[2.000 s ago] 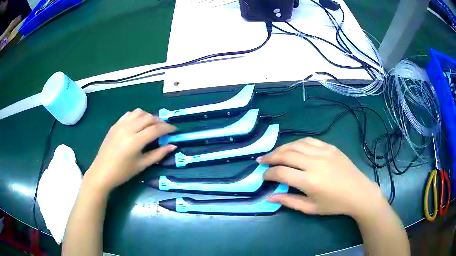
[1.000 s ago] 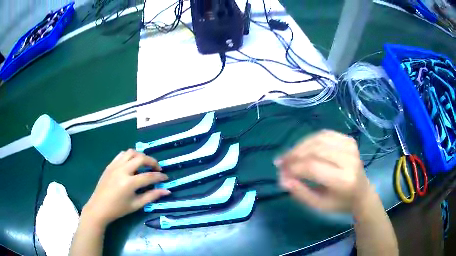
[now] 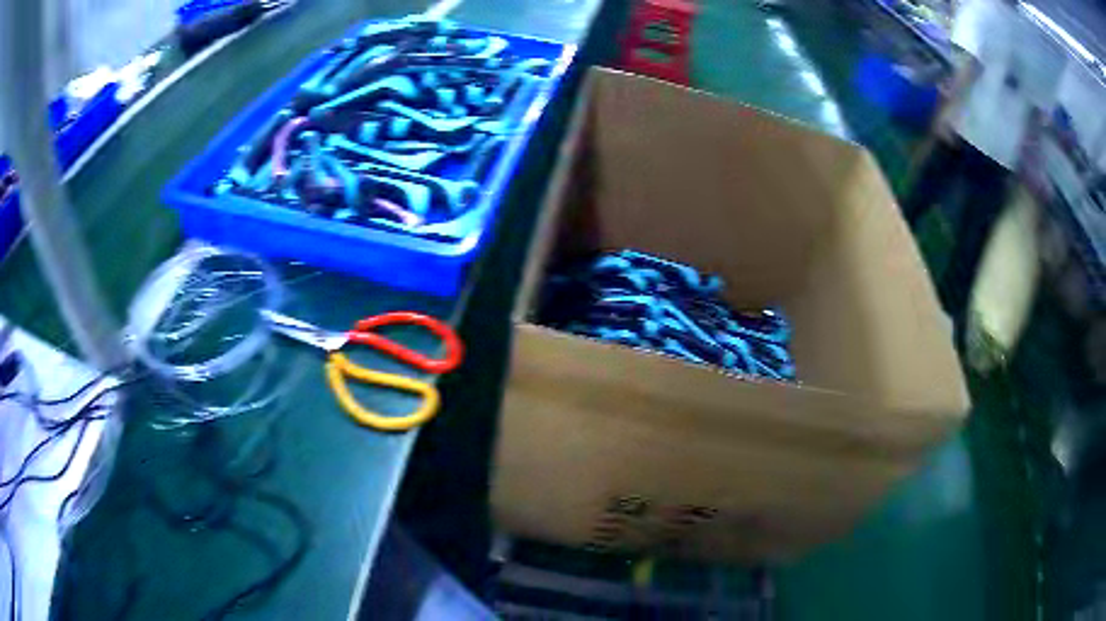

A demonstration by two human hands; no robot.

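Observation:
Neither of my hands is in the picture. A large open cardboard carton point(image 3: 679, 455) stands beside the bench, with many black and light-blue 3D printing pens point(image 3: 667, 318) piled in its bottom. A blue plastic parts bin point(image 3: 321, 243) full of similar pens sits on the bench at upper left. Scissors point(image 3: 386, 386) with one red and one yellow-orange handle loop lie near the bench edge, below the bin. The view is somewhat blurred.
Coiled clear filament point(image 3: 206, 318) lies left of the scissors. Black cables point(image 3: 249, 534) and part of the white board point(image 3: 55, 473) are at lower left, near a grey post point(image 3: 55, 218). A blurred person point(image 3: 988, 121) is at upper right. A red object point(image 3: 657, 36) is at the top.
The view has swung right, from the bench to the carton. The row of pens, white cylinder, black box and both hands have left the picture.

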